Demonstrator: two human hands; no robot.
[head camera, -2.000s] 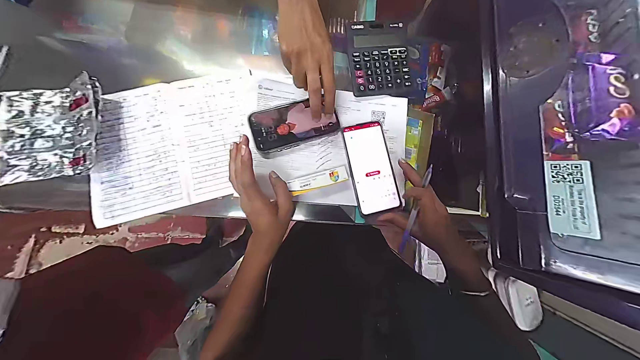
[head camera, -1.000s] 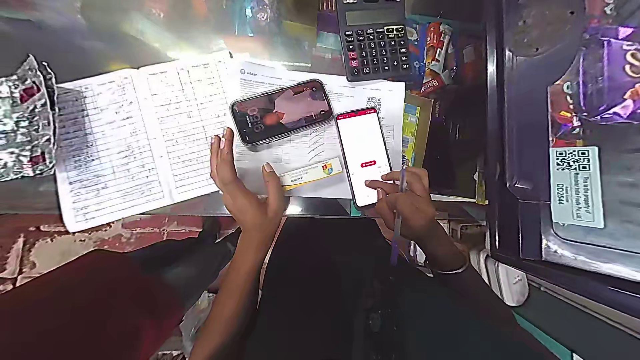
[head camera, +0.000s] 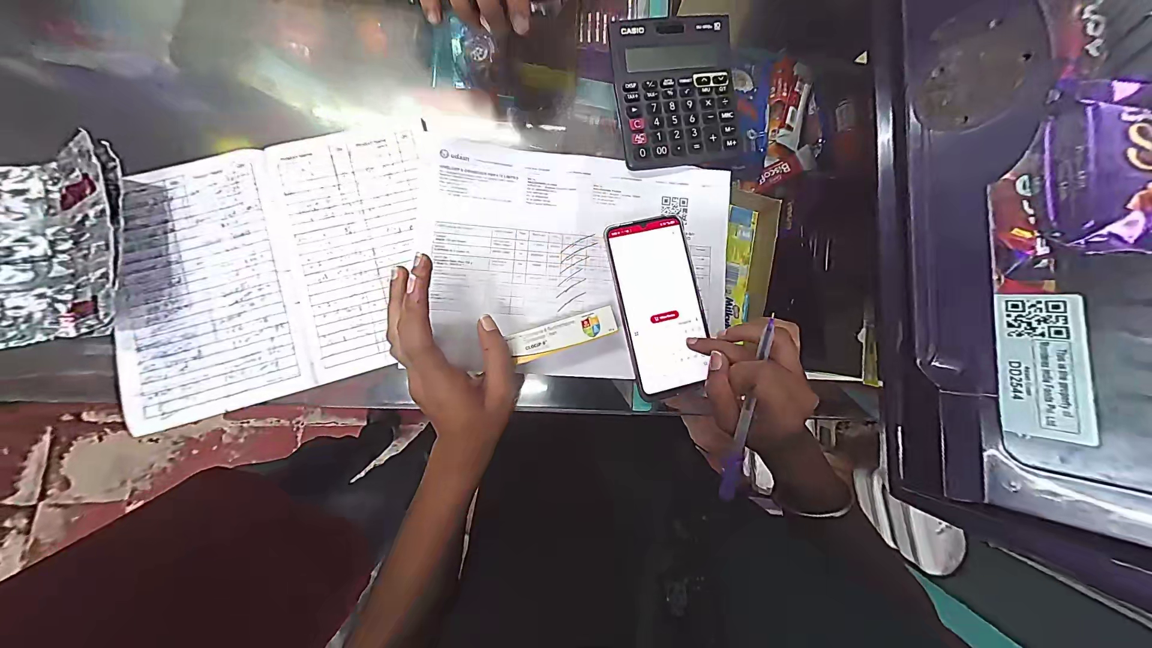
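My left hand (head camera: 454, 369) is over the lower edge of the papers, fingers apart, holding nothing. Its thumb is by the end of a slim carton (head camera: 567, 335), which lies slanted on a printed invoice sheet (head camera: 504, 202). In my right hand (head camera: 765, 382) is a purple pen (head camera: 743, 423), its tip pointing up. One finger of that hand reaches the screen of a smartphone (head camera: 660, 288), which lies tilted over the sheet's right part. Skin shows under this hand near the phone's lower end; whose it is I cannot tell. An open ruled notebook (head camera: 216, 288) with handwriting lies left.
A Casio calculator (head camera: 675, 99) sits above the sheet. Foil packaging (head camera: 54, 243) is at the far left. Snack packets (head camera: 787, 117) show at the upper right, beside a large dark bin-like container (head camera: 936, 423). Another person's fingers (head camera: 477, 13) are at the top edge.
The second phone, on the sheet in both earlier frames and touched by another person's hand in the first, is out of view. My right finger has come onto the remaining phone's screen.
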